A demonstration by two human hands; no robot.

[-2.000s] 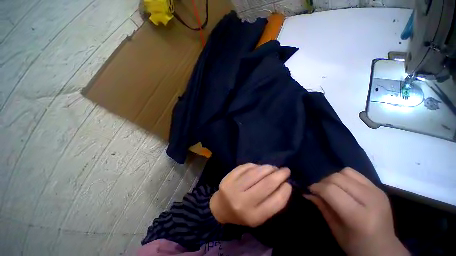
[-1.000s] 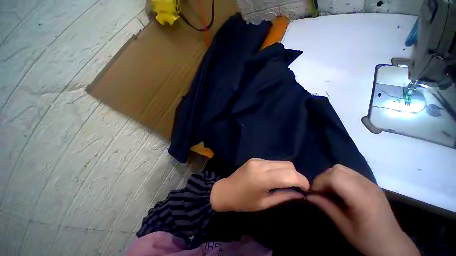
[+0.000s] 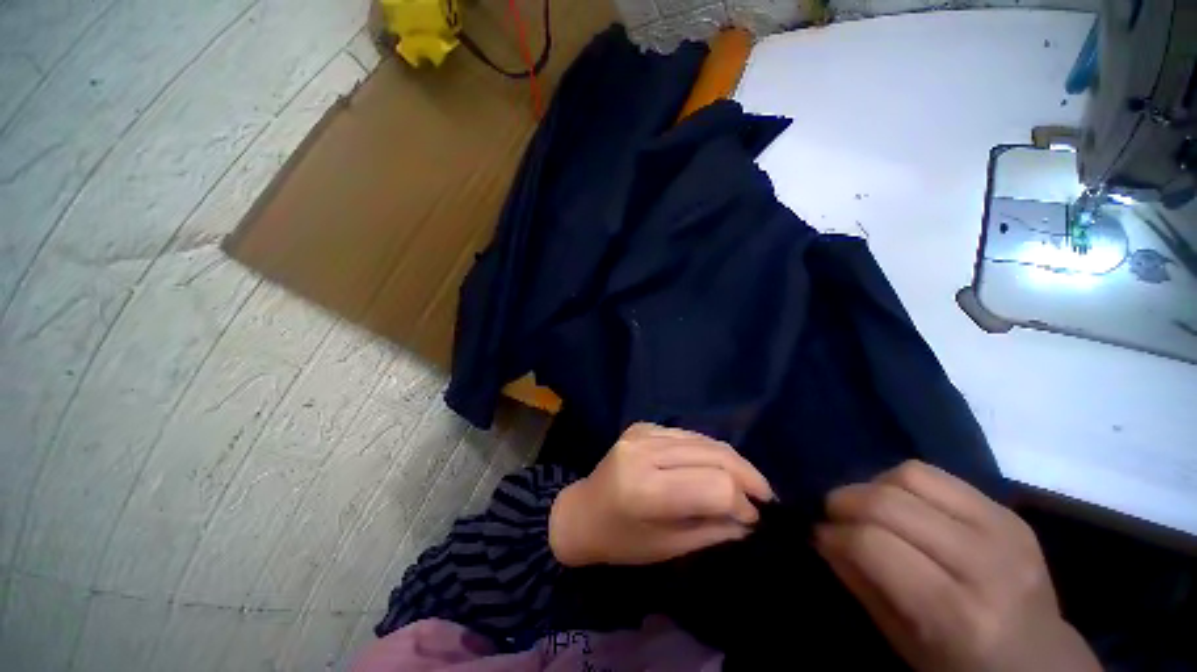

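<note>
A dark navy garment piece [image 3: 715, 282] lies bunched over the left front part of the white table and hangs over its front edge toward the lap. My left hand [image 3: 663, 496] pinches the dark cloth at the bottom centre, fingertips pointing right. My right hand [image 3: 939, 558] is just to its right, slightly blurred, fingers curled on the same dark cloth. A small gap lies between the two sets of fingertips. The cloth edge between them is too dark to make out.
The sewing machine head [image 3: 1142, 99] stands at the upper right, its lamp lighting the needle plate [image 3: 1030, 226]. Stacked dark pieces [image 3: 525, 250] lie over an orange roll [image 3: 719, 72] at left. A cardboard sheet [image 3: 381, 197], yellow plug [image 3: 423, 29] and white wall are farther left.
My hands came together with fingertips touching one second ago and are now slightly apart again. The garment piece stays in nearly the same place.
</note>
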